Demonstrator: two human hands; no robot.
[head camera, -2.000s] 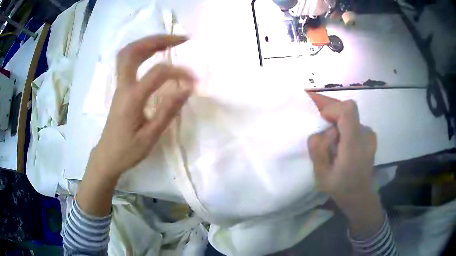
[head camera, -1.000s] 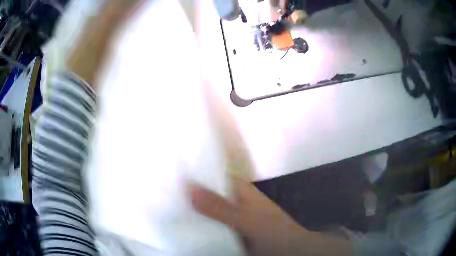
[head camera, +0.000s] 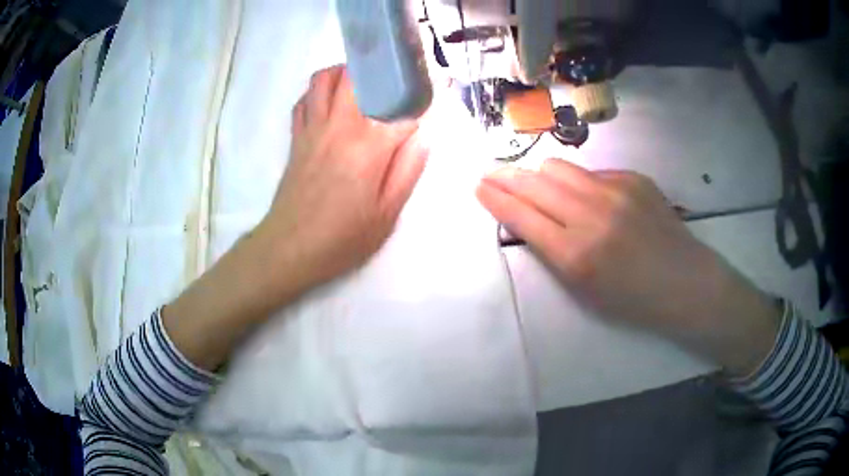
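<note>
A large white garment panel (head camera: 428, 344) covers the left and middle of the table, with a long raised cream seam (head camera: 216, 121) at left. My left hand (head camera: 349, 177) lies on the panel, its fingertips partly hidden by the grey-blue lamp or head attachment (head camera: 382, 60). My right hand (head camera: 596, 223) has its fingertips together at the panel's right edge, just in front of the presser foot and needle (head camera: 486, 100). The orange block (head camera: 529, 111) is right of the needle. Glare hides the cloth edge between the hands.
A cream knob (head camera: 596, 100) and a black round part (head camera: 570, 125) sit right of the orange block. Dark scissors (head camera: 796, 218) lie at right on the white table (head camera: 605, 344). Crumpled cream cloth (head camera: 47, 232) lies at far left.
The panel has been turned and laid flat up to the needle. Both hands have moved up beside the presser foot. The grey-blue attachment now shows larger and lower in the view.
</note>
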